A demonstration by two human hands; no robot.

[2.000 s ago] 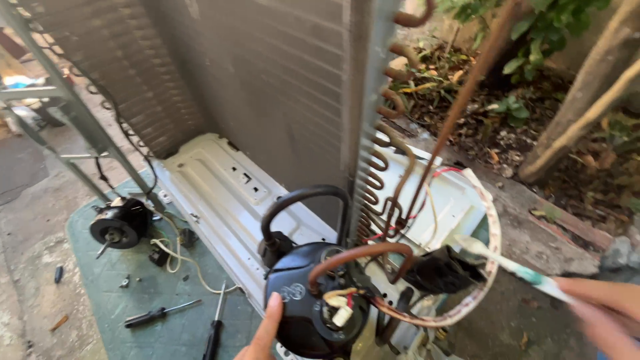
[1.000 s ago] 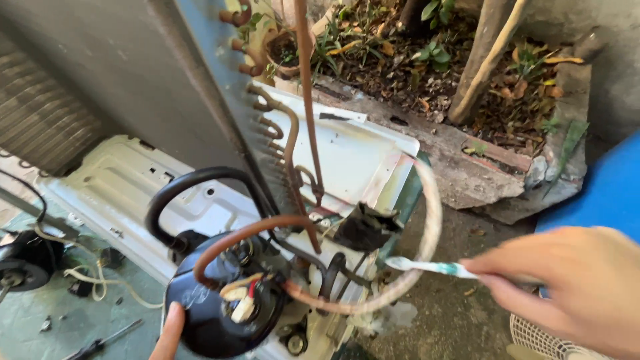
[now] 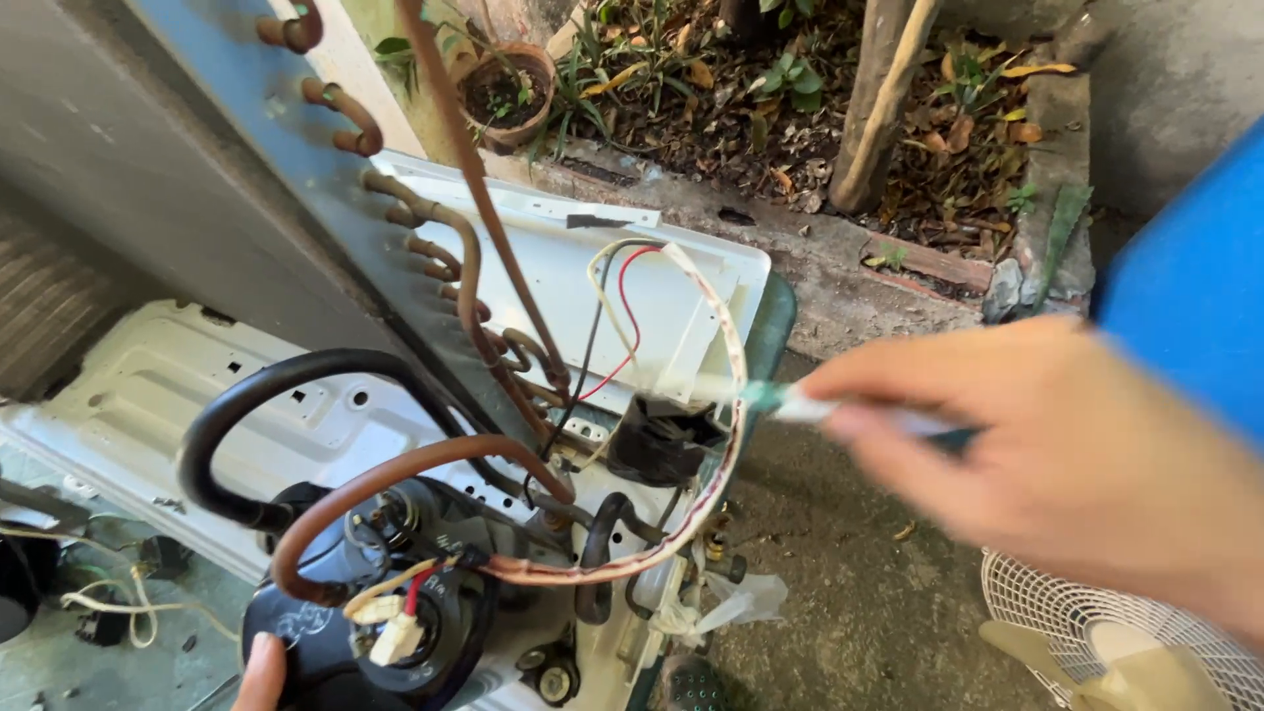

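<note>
My right hand [image 3: 987, 434] grips a white and green toothbrush [image 3: 790, 403], its head blurred beside the sleeved wire harness [image 3: 733, 346]. A fingertip of my left hand [image 3: 261, 671] rests against the black compressor [image 3: 326, 642] at the lower left; the rest of that hand is out of view. A white connector [image 3: 395, 637] with red and yellowish wires sits on the compressor. A brown copper pipe [image 3: 425, 456] and a black insulated pipe [image 3: 286, 370] arch over it. Behind the harness lies a black wrapped piece [image 3: 662, 442], next to the condenser coil's copper bends [image 3: 469, 267].
A white metal base [image 3: 158, 395] and a white panel [image 3: 691, 286] lie on a green table [image 3: 775, 326]. A fan grille [image 3: 1106, 622] stands at the lower right. Beyond are a clay pot [image 3: 509, 94] and a garden bed's edge [image 3: 829, 276]. Something blue [image 3: 1195, 286] is at the right.
The view has swung right and closer to the compressor. My right hand with the toothbrush has come further into the frame. My left fingertip stays at the compressor.
</note>
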